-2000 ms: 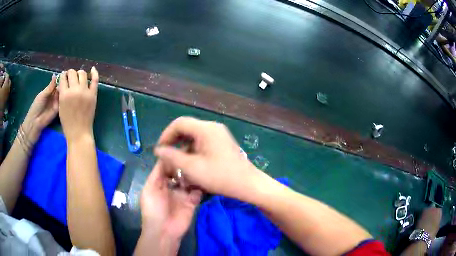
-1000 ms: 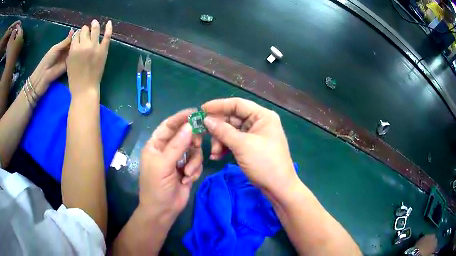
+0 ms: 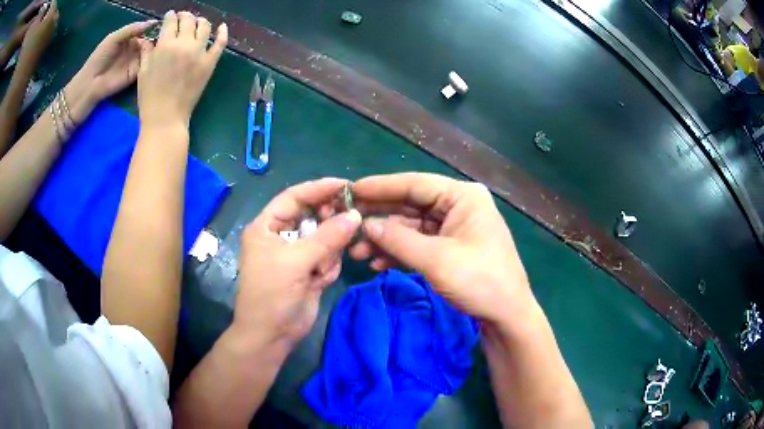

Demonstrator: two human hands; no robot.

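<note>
A small circuit board (image 3: 348, 198) is seen nearly edge-on between my fingertips. My left hand (image 3: 289, 260) grips it from the left with thumb and index finger. A small whitish piece (image 3: 299, 230) also shows among the left hand's fingers; its shape is partly hidden. My right hand (image 3: 444, 239) touches the board from the right with thumb and index finger. A crumpled blue cloth (image 3: 394, 348) lies below my hands on the dark green surface.
Blue snips (image 3: 258, 126), a flat blue cloth (image 3: 109, 193) and a white scrap (image 3: 204, 245) lie left, beside a neighbour's arms. Beyond the brown strip (image 3: 402, 121), the belt carries a white part (image 3: 454, 85) and boards (image 3: 543, 141). Housings (image 3: 656, 390) and a green frame (image 3: 710, 372) are at right.
The hands first overlapped in a blur, then held the board face-on. Now the board is turned nearly edge-on between both hands. The view has shifted; the snips appear higher.
</note>
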